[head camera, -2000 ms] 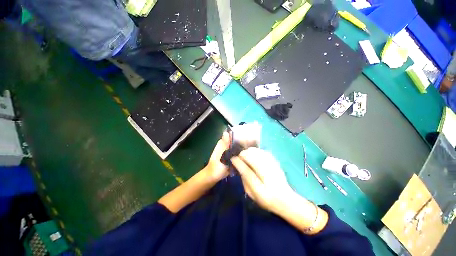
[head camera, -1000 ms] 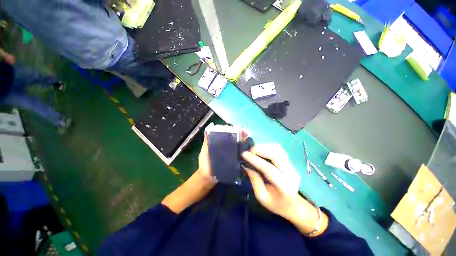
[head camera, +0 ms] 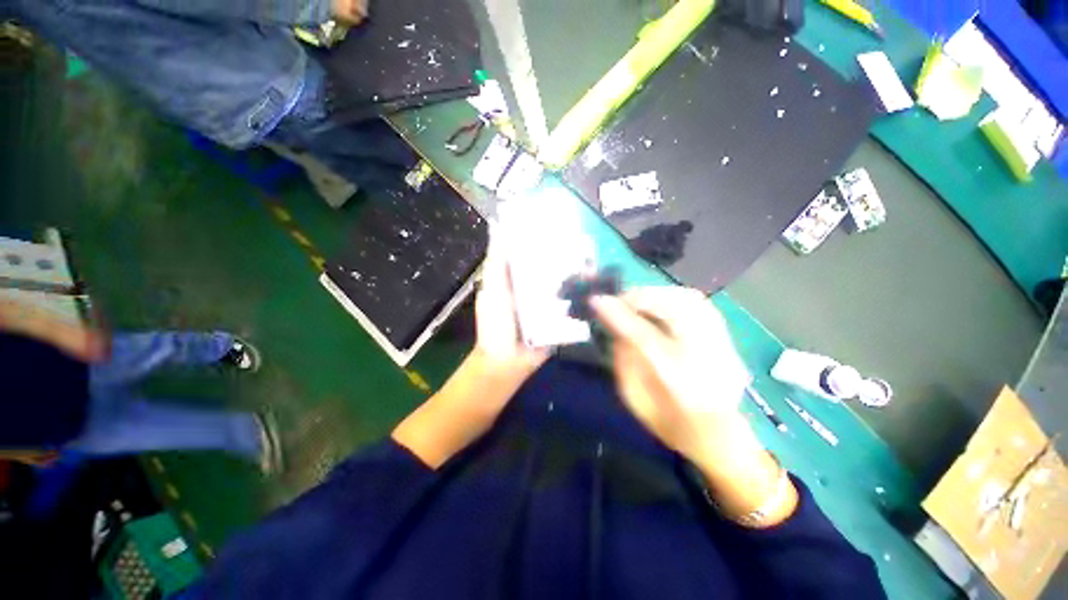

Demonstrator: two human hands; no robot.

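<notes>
My left hand [head camera: 498, 307] holds an electronic module [head camera: 548, 252] by its left side. The module's face is bright white and overexposed, so its details do not show. My right hand [head camera: 673, 358] pinches a small black wiping cloth [head camera: 593, 293] against the lower right part of that face. Another black cloth [head camera: 662, 241] lies crumpled on the black mat's [head camera: 750, 129] near edge. A module [head camera: 630, 192] lies on the mat just beyond it.
Two modules [head camera: 814, 220] lie on the belt at right, near a white bottle [head camera: 808, 373] and thin sticks [head camera: 810, 422]. Pliers [head camera: 465, 137] lie by the post. A foam-lined tray [head camera: 404, 352] is low at left. One person stands at upper left; another is at the left edge.
The module has turned from its dark face to a bright white one and moved up and slightly right. The cloth now lies on that face. A person has come further in at left.
</notes>
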